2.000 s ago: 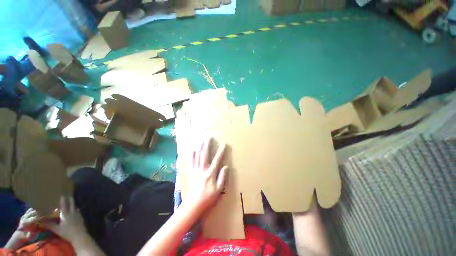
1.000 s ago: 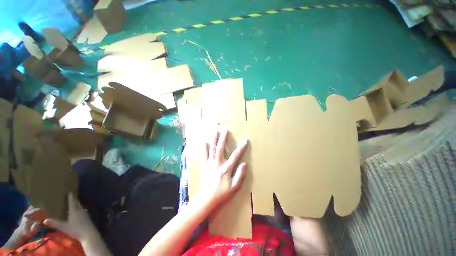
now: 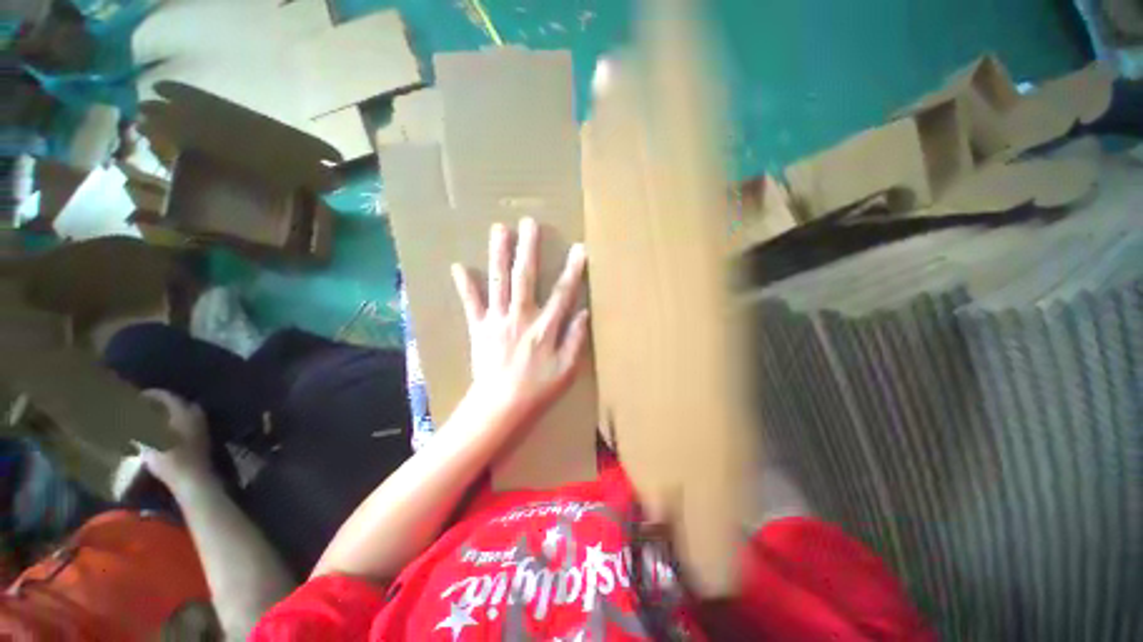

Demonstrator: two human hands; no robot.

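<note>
A tan box blank (image 3: 508,138) lies across my lap. Its lid panel (image 3: 671,289) on the right stands up steeply, blurred and seen nearly edge-on. My left hand (image 3: 527,332) lies flat on the blank left of the raised panel, fingers spread, palm down. A pale blurred fingertip shows at the panel's upper left edge; I cannot tell how it grips. The rest of my right hand is hidden behind the panel.
A stack of blanks (image 3: 902,464) stands at my right, with folded boxes (image 3: 877,169) beyond it. An open box (image 3: 238,201) and loose blanks (image 3: 251,63) lie on the green floor ahead left. A seated person's arm (image 3: 226,539) is close at my left.
The right part of the blank has swung up from flat to steeply upright. My left hand stays pressed on the blank. The camera view has tilted down, nearer my shirt.
</note>
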